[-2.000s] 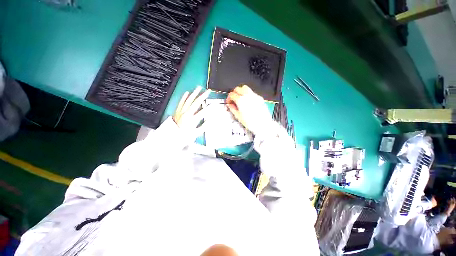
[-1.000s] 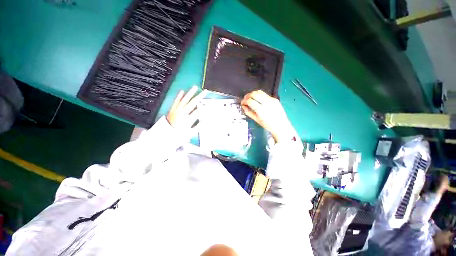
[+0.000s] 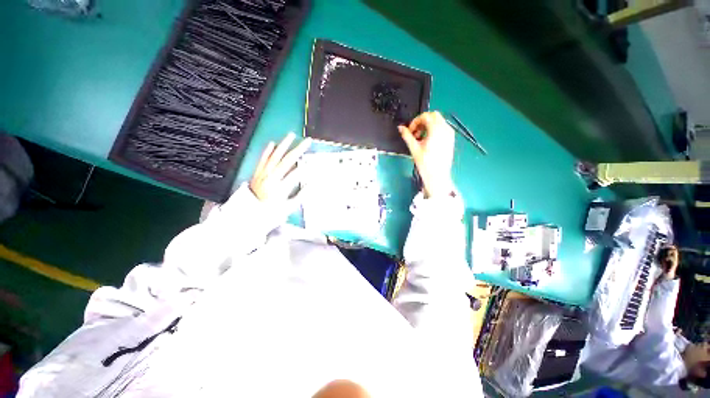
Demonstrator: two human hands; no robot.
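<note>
The pale fixture (image 3: pixel 341 190) lies on the green bench in front of me. My left hand (image 3: pixel 276 169) rests with spread fingers at its left edge and holds nothing visible. My right hand (image 3: pixel 430 148) is over the lower right edge of the small black tray (image 3: pixel 342 109); its thumb and index finger are close together, and whether a small part is between them cannot be told. The tray holds a heap of small black parts (image 3: pixel 385 99) and bright silver specks (image 3: pixel 336 62) at its upper left.
A long tray of thin black rods (image 3: pixel 206 85) lies left. Tweezers (image 3: pixel 469 134) lie right of the small tray. A second metal fixture (image 3: pixel 518 245) stands farther right. Plastic-wrapped goods (image 3: pixel 634 272) and another person's white sleeve (image 3: pixel 646 350) are at the far right.
My right hand has moved from the fixture up and right to the small tray's lower right edge. My left hand stays by the fixture. The whole view has shifted slightly.
</note>
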